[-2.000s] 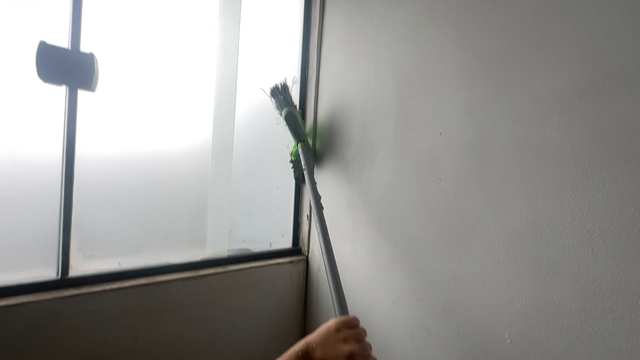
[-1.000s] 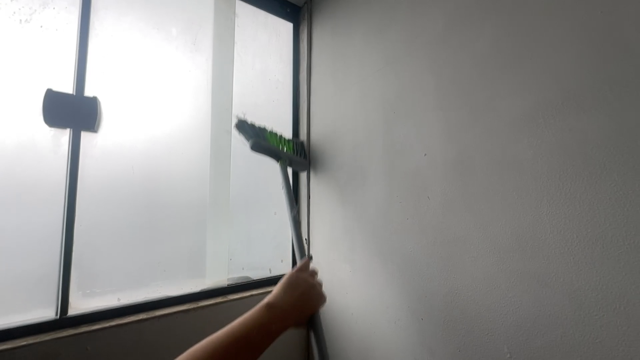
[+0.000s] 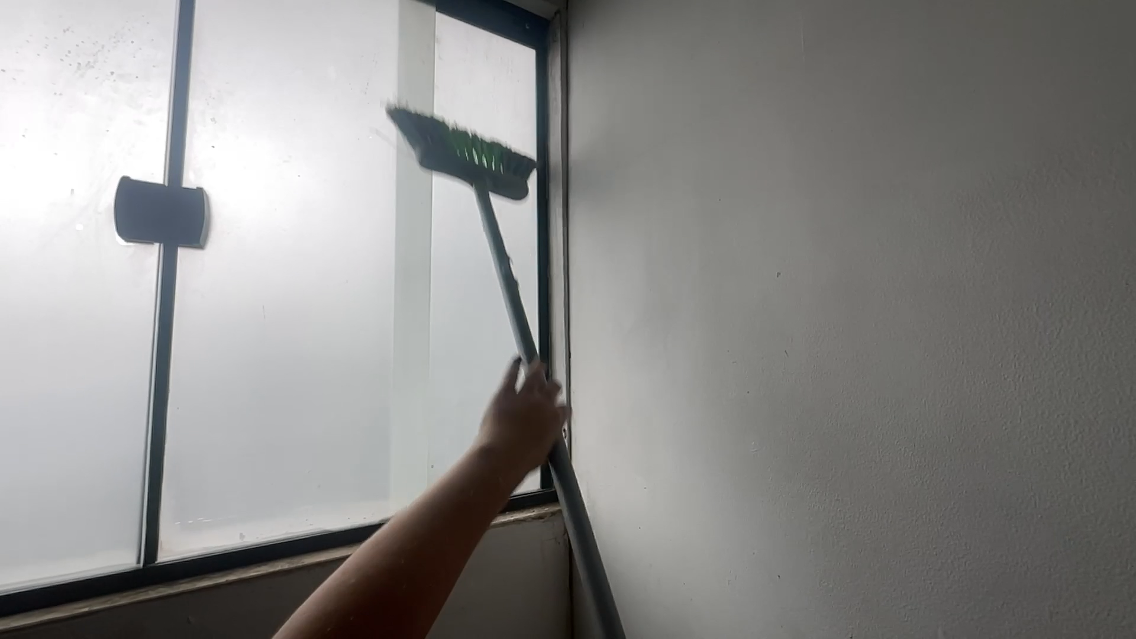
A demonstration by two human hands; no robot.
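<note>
My left hand (image 3: 525,415) is closed around the grey handle of a broom (image 3: 506,275), below its head. The broom points upward, leaning slightly left, and its lower handle runs down out of view beside the wall corner. Its dark head with green and dark bristles (image 3: 470,146) is uppermost, bristles up, in front of the right part of a frosted glass window (image 3: 284,311). Whether the bristles touch the glass cannot be told. The head and my hand are slightly blurred. My right hand is out of view.
A dark latch (image 3: 161,212) sits on the window's upright frame bar at left. The dark frame (image 3: 542,266) meets a grey wall (image 3: 843,311) at the right corner. A narrow sill (image 3: 222,575) runs below the glass.
The broom head has turned from narrow and edge-on at the corner to broadside with bristles up, and now lies farther from the wall. My hand is higher in view, with more forearm showing.
</note>
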